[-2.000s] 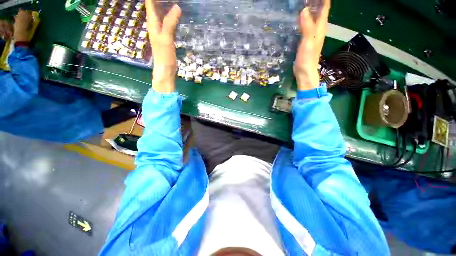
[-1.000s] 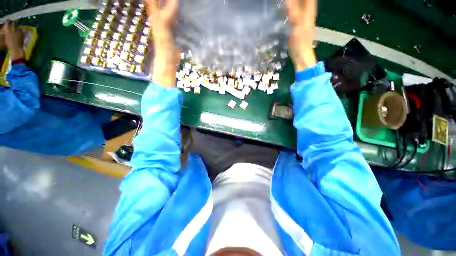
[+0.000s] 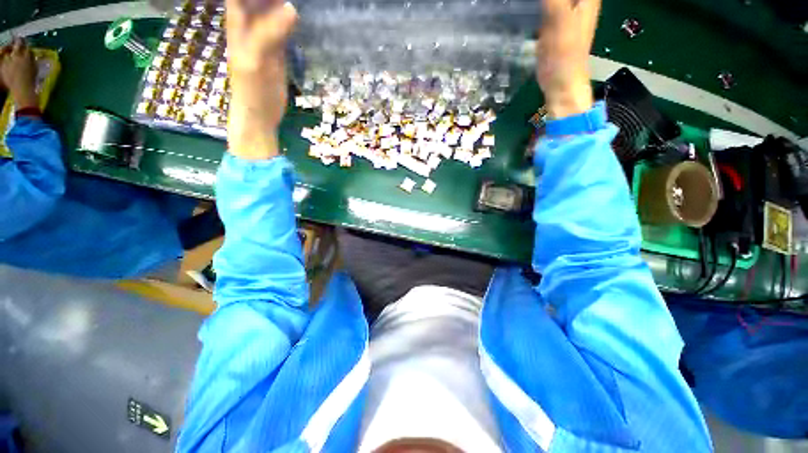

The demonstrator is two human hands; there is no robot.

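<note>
A large translucent plastic tray (image 3: 416, 35) is held between my two hands above the bench, blurred and cut off by the top edge. My left hand (image 3: 257, 75) grips its left side and my right hand (image 3: 565, 57) grips its right side. A heap of small white square modules (image 3: 399, 142) with yellowish bits lies on the green mat below and in front of the tray, partly seen through it. Two loose modules (image 3: 417, 185) lie nearer me. A small dark fixture (image 3: 501, 196) with a paler centre sits near the bench edge.
A filled blister tray (image 3: 182, 93), solder spool (image 3: 104, 133) and green-rimmed reel (image 3: 122, 35) are at left. At right are a black fan-like object (image 3: 640, 115), a green tray (image 3: 660, 237) with a round brown cup (image 3: 691, 193), and cables. Another person's hand (image 3: 19, 71) is far left.
The tray and both hands have shifted; my hands are now farther apart. More of the module heap shows below the tray, spread wider on the mat.
</note>
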